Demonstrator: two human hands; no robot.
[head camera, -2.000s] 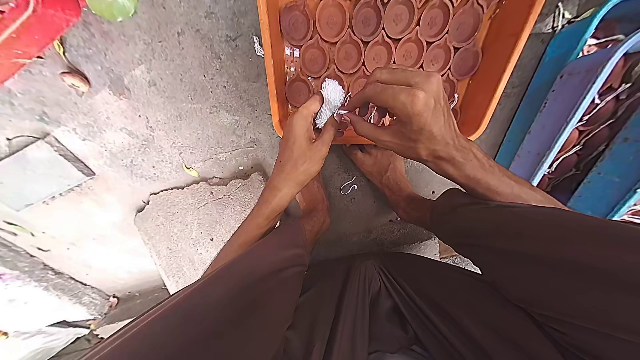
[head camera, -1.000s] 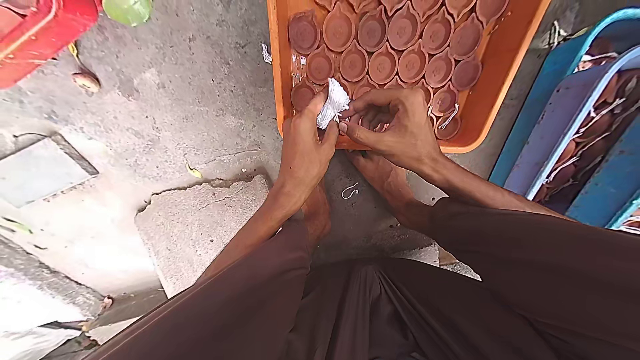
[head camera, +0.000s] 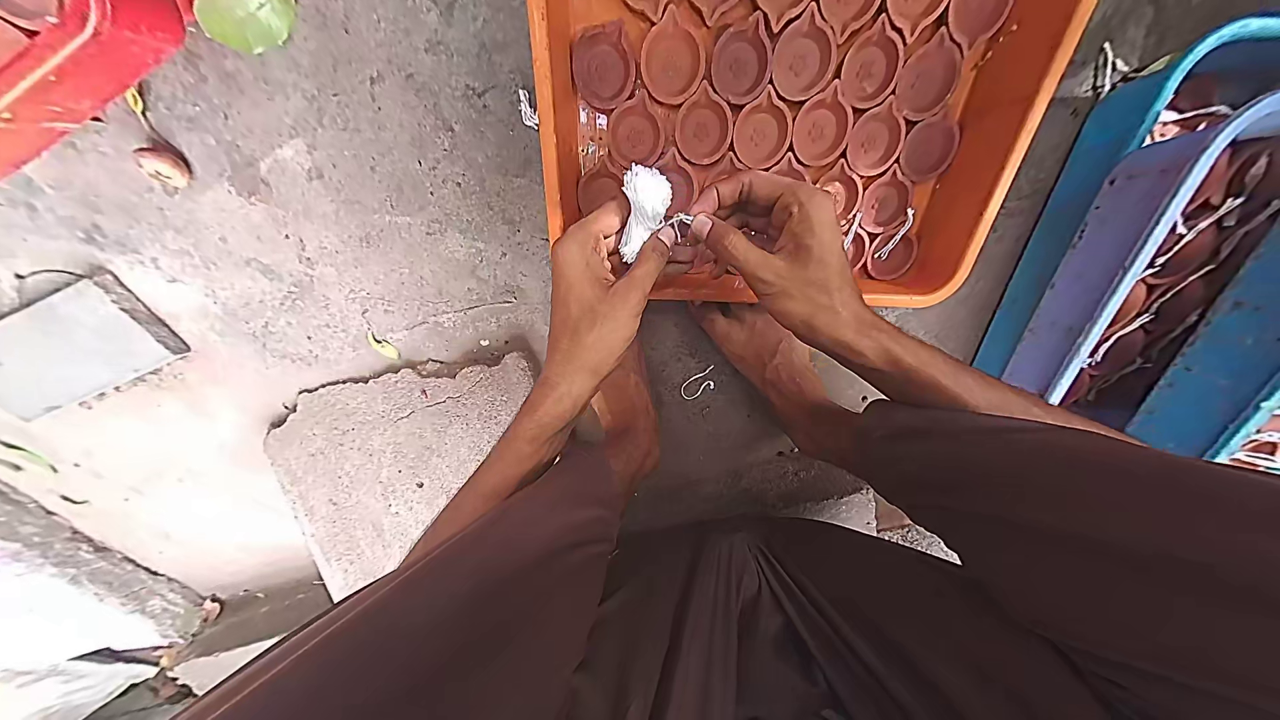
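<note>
My left hand (head camera: 605, 285) holds a bundle of white cotton wicks (head camera: 645, 205) upright between its fingers and thumb. The thumb and forefinger of my right hand (head camera: 790, 250) pinch a white wick strand (head camera: 680, 220) just right of the bundle, close to my left thumb. Both hands are over the near edge of an orange plastic crate (head camera: 985, 215). Rows of small clay oil lamps (head camera: 762, 132) fill what shows of the crate. White wicks lie in a few lamps at its near right corner, one of them in a lamp (head camera: 893, 252). My hands hide some lamps.
Blue and purple crates (head camera: 1085, 250) holding clay lamps with wicks stand at the right. A red container (head camera: 110, 70) is at the upper left. A loose wick (head camera: 697, 383) lies on the floor between my feet. A broken concrete slab (head camera: 400, 450) lies left of them.
Two seconds ago my right hand covered the crate's near right corner; it has shifted, and lamps with wicks show there. The fingers of both hands have moved slightly around the bundle.
</note>
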